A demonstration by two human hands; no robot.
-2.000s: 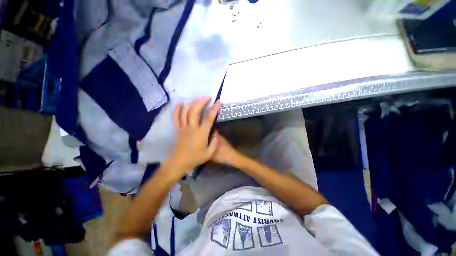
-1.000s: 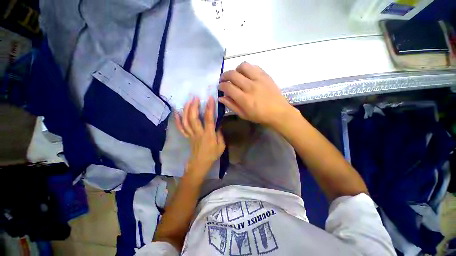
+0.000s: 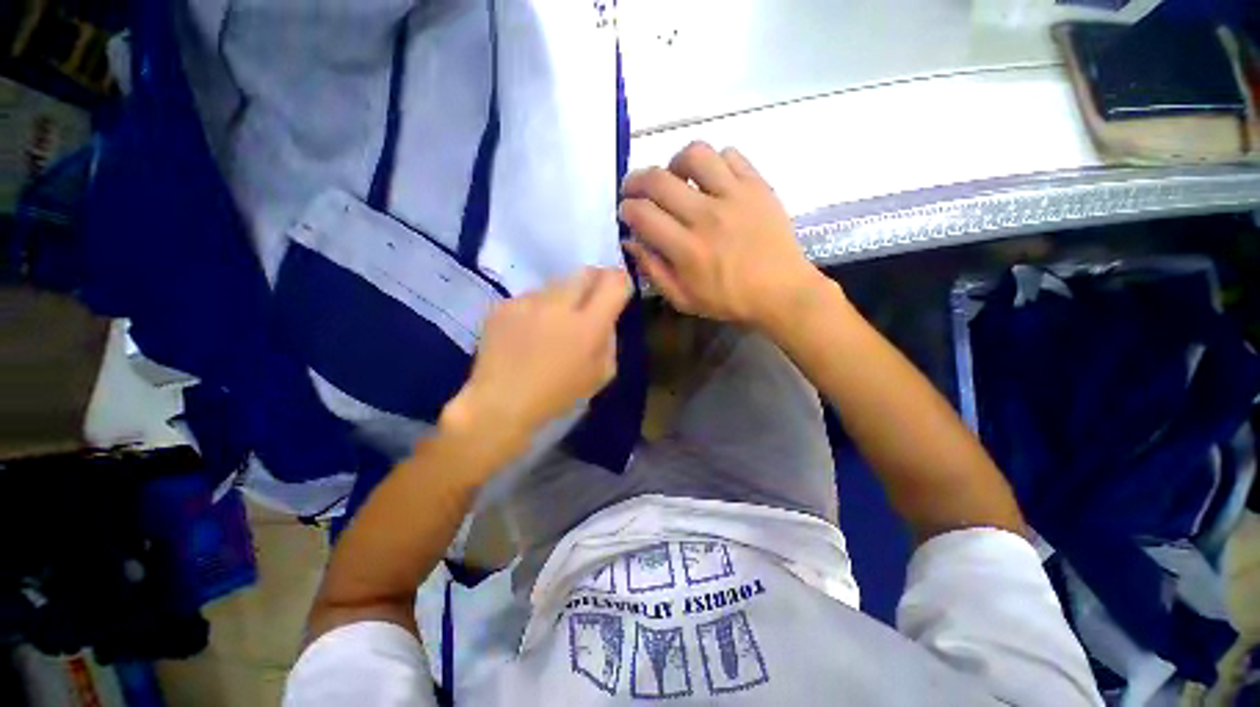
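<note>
A partly sewn garment (image 3: 553, 152), pale grey with navy bands, lies on the left of the table and hangs over its front edge. My left hand (image 3: 546, 352) pinches the garment's right edge near the table's front edge. My right hand (image 3: 712, 235) is just above and to the right, its fingertips closed on the same navy edge. A navy panel (image 3: 366, 332) with a pale strip (image 3: 401, 269) lies left of my left hand. A navy corner (image 3: 608, 421) hangs below my left hand. The fingertips are partly hidden.
The white table (image 3: 857, 104) has a silver ruler-marked front edge (image 3: 995, 207). A dark phone (image 3: 1154, 69) lies at the upper right. A pile of navy and pale cloth (image 3: 1105, 401) hangs at the lower right. Dark items (image 3: 97, 553) are at the lower left.
My left hand has gone from lying flat on the cloth to pinching its edge. The edge is turned so more navy shows along the right side. My right hand stays near the same spot.
</note>
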